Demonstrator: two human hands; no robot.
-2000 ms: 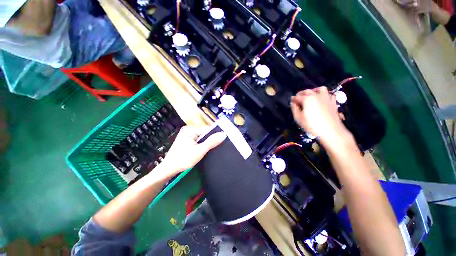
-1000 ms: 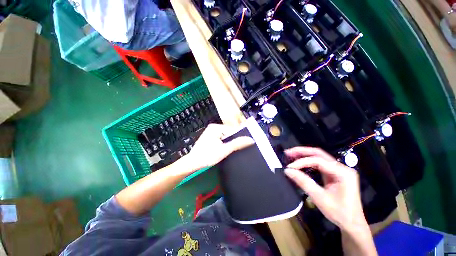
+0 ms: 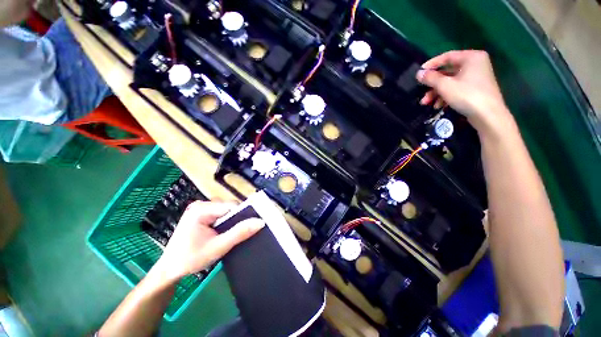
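Note:
My left hand (image 3: 205, 238) holds a curled black sheet (image 3: 273, 276) with a white backing strip along its upper edge, thumb on top. My right hand (image 3: 464, 85) is raised over the far side of the housings, thumb and fingertips together; a tiny pale spot shows at the fingertips, too small to name. Black housings (image 3: 352, 148) lie in rows on the bench, each with a white round motor (image 3: 313, 105), thin coloured wires (image 3: 265, 131) and a tan round opening (image 3: 331, 131).
A green basket (image 3: 122, 227) with small black parts (image 3: 172, 204) stands left of the tan bench edge (image 3: 125, 89). A red stool (image 3: 109, 125) and a seated person are at upper left. A blue-sided box (image 3: 471, 299) is at lower right. A green strip runs along the right.
My right hand has moved from beside the sheet's white edge up and away over the far housings. My left hand still holds the sheet. The camera view has shifted.

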